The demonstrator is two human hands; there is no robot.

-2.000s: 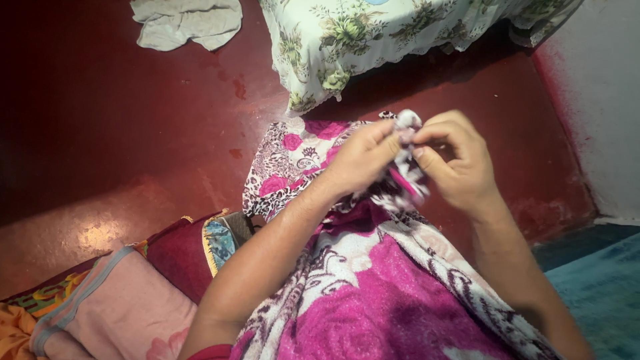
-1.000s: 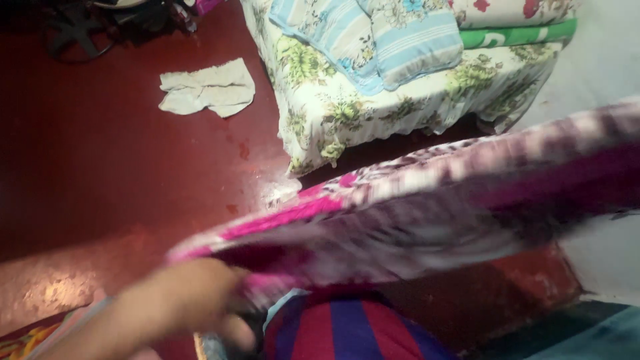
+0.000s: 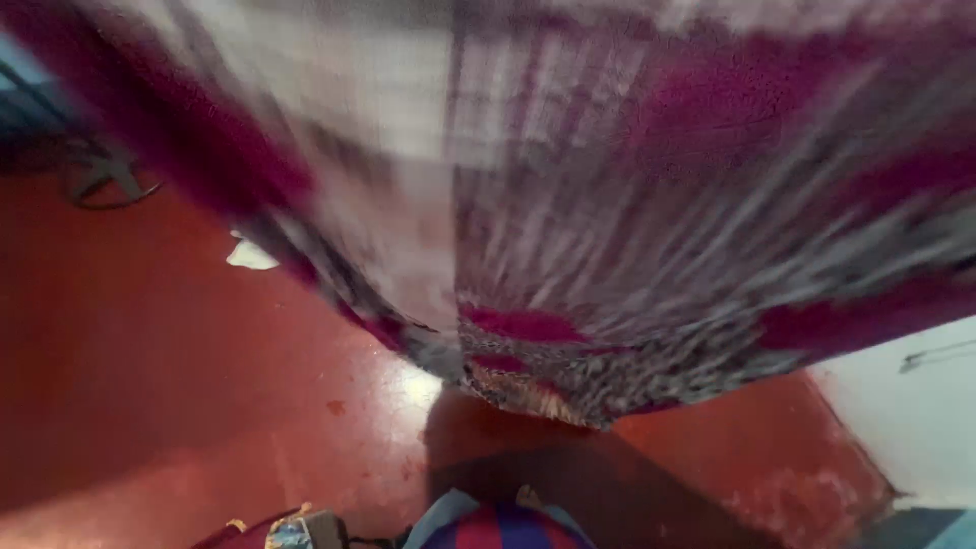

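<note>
A large patterned blanket [image 3: 610,191], magenta, white and dark grey, hangs spread across the upper part of the head view and is blurred by motion. Its lower edge sags to a low point above the red floor. Neither my left hand nor my right hand shows; the frame does not reveal where they hold or touch the cloth. Below the blanket, at the bottom edge, part of my red and blue striped clothing [image 3: 503,530] is visible.
On the red floor [image 3: 191,366] a white cloth [image 3: 252,255] lies partly behind the blanket. A dark base with legs [image 3: 110,181] stands at upper left. Folded textiles [image 3: 293,530] sit at bottom left. A pale wall [image 3: 907,404] rises at right.
The blanket, bunched between both hands two seconds ago, is spread wide and raised across the view. The hand seen at lower left one second ago is out of view, and the blanket covers the bed.
</note>
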